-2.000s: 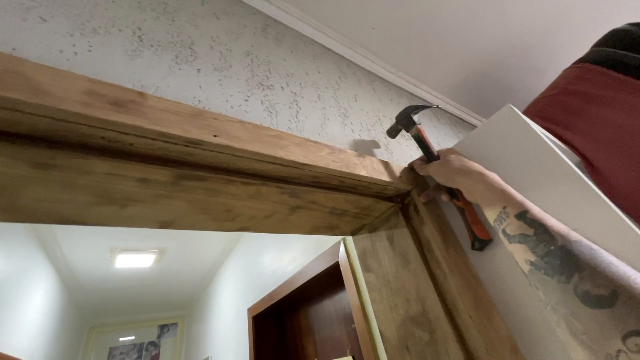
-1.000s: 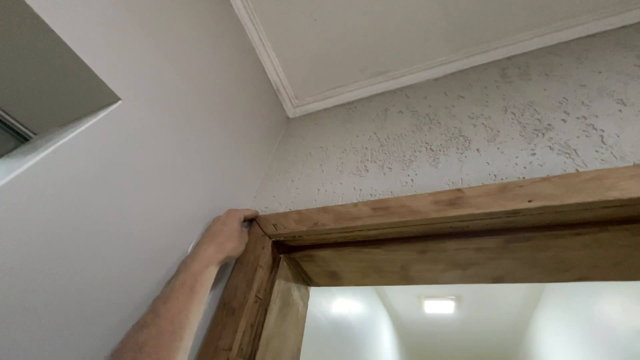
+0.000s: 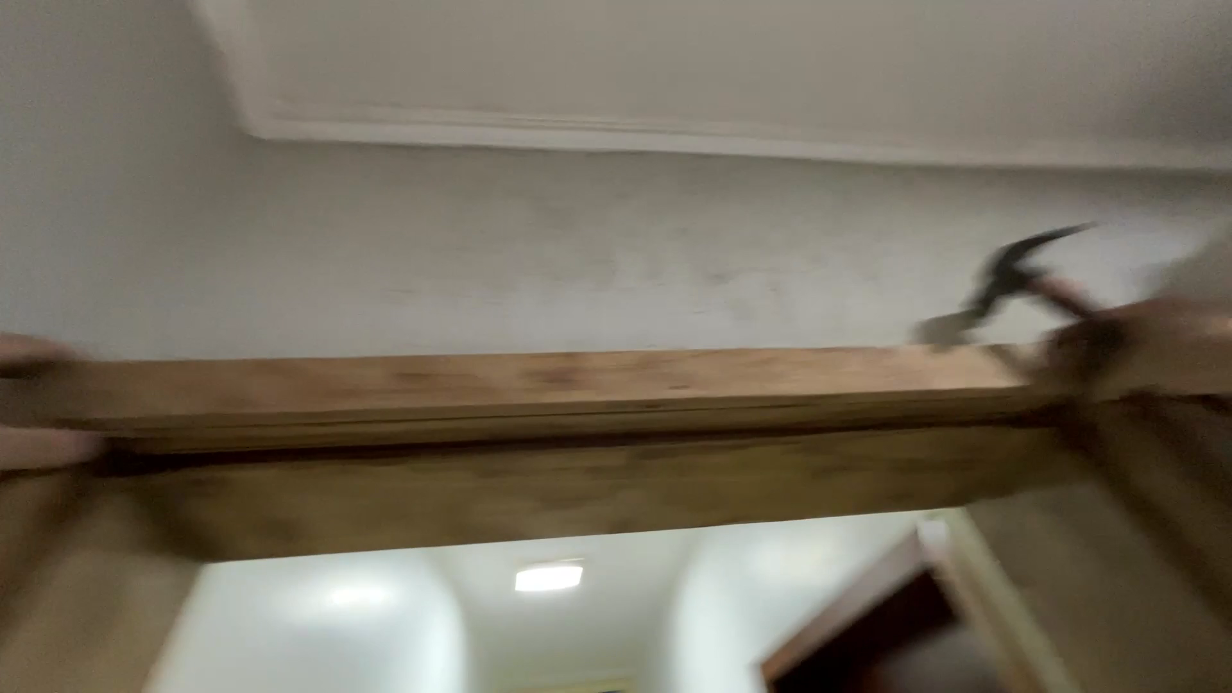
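Note:
A wooden door frame spans the view, its head trim board [image 3: 539,380] running across the top of the opening. At the left edge, my left hand [image 3: 38,404] is on the left end of that board, partly cut off and blurred. My right hand [image 3: 1107,342], blurred too, is at the upper right corner of the frame, shut on the handle of a claw hammer [image 3: 1006,274]. The hammer's head is up and to the left of the hand, in front of the wall just above the board.
Above the frame is a plastered wall [image 3: 597,260], meeting a ceiling moulding [image 3: 674,142]. The side jambs stand at left and right. Through the opening show a lit ceiling lamp [image 3: 549,577] and a dark wooden door frame [image 3: 847,616].
The view has swung from the frame's left corner to the whole top. My right hand with the hammer, out of view one second ago, shows again at the right corner. My left hand remains at the left corner.

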